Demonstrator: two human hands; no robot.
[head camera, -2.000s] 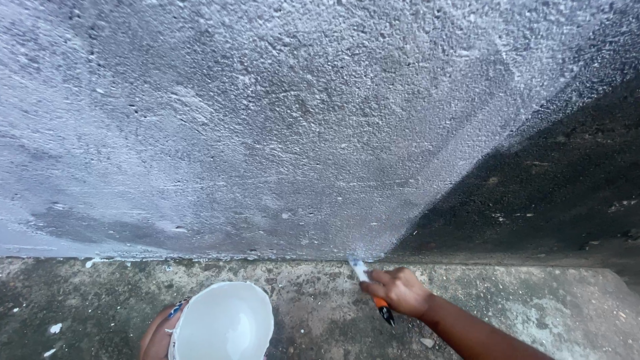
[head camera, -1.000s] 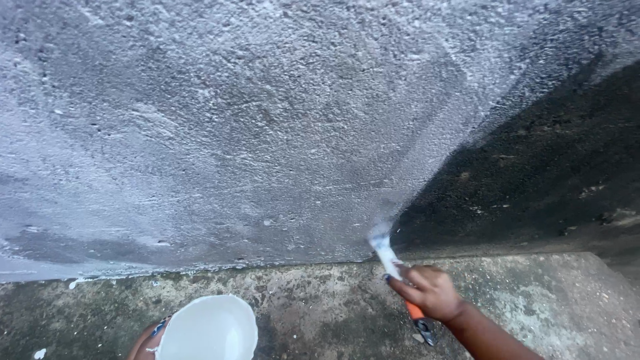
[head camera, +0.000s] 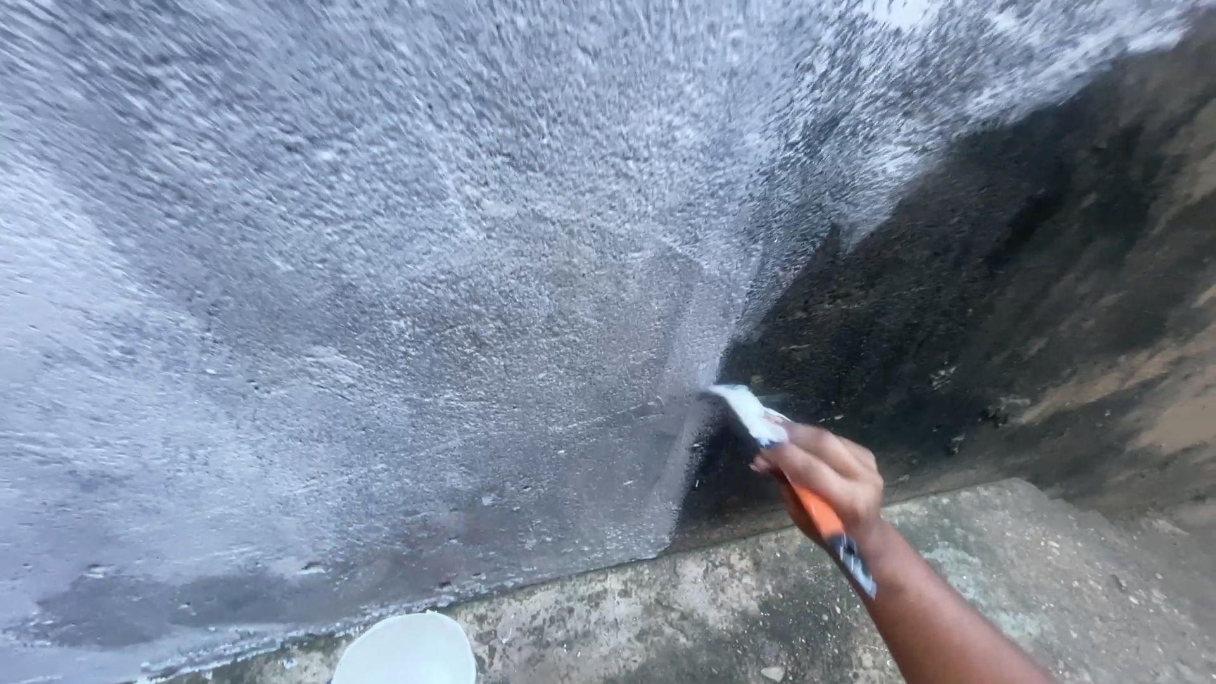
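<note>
My right hand (head camera: 828, 480) grips a paintbrush (head camera: 815, 513) by its orange and black handle, which is smeared with paint near the end. Its white-coated bristles touch the rough wall (head camera: 532, 380) where thin whitish paint meets a dark bare part (head camera: 883, 313). At the bottom edge, left of the hand, part of a white container (head camera: 408, 651) shows, its lower portion cut off by the frame. My left hand is out of view.
A stained concrete ledge or floor (head camera: 722, 608) runs along the wall's foot, with a corner at the right. A small pale chip (head camera: 772, 673) lies on it near the bottom edge.
The brush in my right hand has moved up the wall from its foot, along the edge of the dark part. The view has shifted, and less of the container shows.
</note>
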